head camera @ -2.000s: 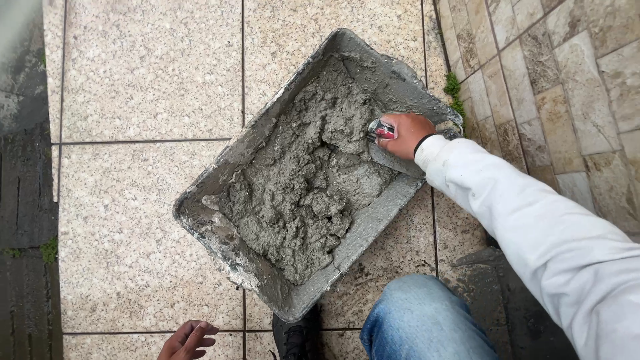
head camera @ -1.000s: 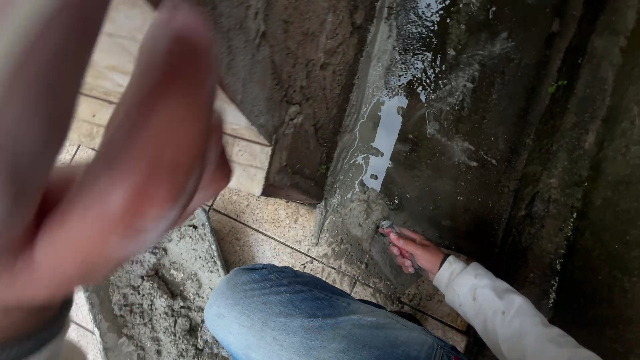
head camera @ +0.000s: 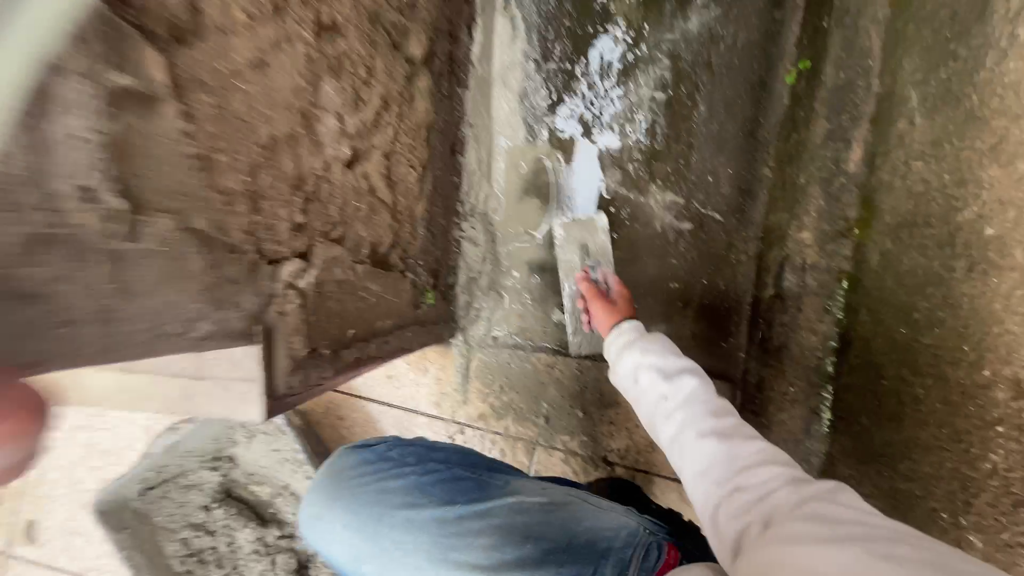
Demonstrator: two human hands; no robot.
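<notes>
My right hand [head camera: 603,302] grips the handle of a rectangular finishing trowel [head camera: 582,240], whose long flat blade lies on wet grey mortar [head camera: 520,264] beside the dark wet concrete [head camera: 680,240]. Just beyond the blade's far end is a shiny, whitish puddle [head camera: 586,176]. Only a blurred part of my left hand [head camera: 18,428] shows at the left edge, so its fingers cannot be made out. A tray of grey mortar [head camera: 216,496] stands at the lower left, partly hidden by my knee.
Rough brown soil or mortar [head camera: 320,144] fills the upper left, bordered by a thin edge [head camera: 360,368]. Pale floor tiles [head camera: 400,388] lie below it. A long concrete ledge [head camera: 816,200] runs down the right side. My jeans-clad knee [head camera: 416,496] is at the bottom.
The view has swung from the mortar tray to the wet strip. My right hand, over the tray two seconds ago, is on the strip with the trowel. My left hand has moved to the left edge.
</notes>
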